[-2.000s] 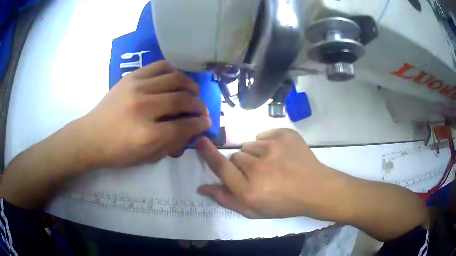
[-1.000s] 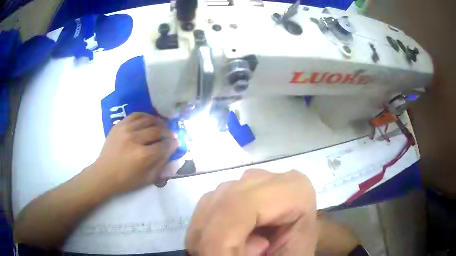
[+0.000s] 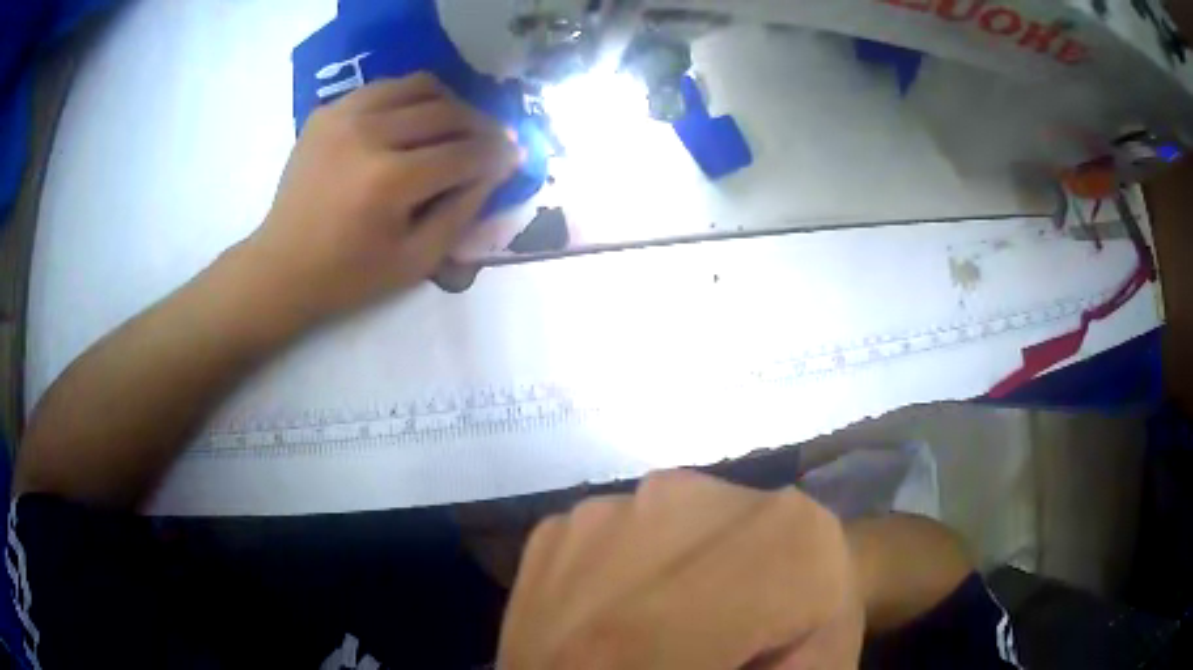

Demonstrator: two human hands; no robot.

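A blue fabric panel (image 3: 451,46) with a white printed logo (image 3: 343,75) lies on the machine bed at the upper left. My left hand (image 3: 380,190) is on its near part, with the fingertips closed on the fabric beside the needle area. The fingertips and the fabric edge are partly lost in the white lamp glare (image 3: 599,111). My right hand (image 3: 687,576) is at the bottom centre, close to the camera and off the table. Its back shows and the fingers are curled out of sight, so I cannot tell if it holds anything.
The sewing machine head (image 3: 837,59) crosses the top, cut off by the edge. A small blue piece (image 3: 713,135) lies right of the needle area. A ruler scale (image 3: 458,422) runs along the table's front. Red cord (image 3: 1112,304) hangs at the right near an orange part (image 3: 1090,181).
My right hand has left the fabric and moved down toward me, below the table edge. My left hand stays on the panel. The view has shifted, so the machine head sits higher.
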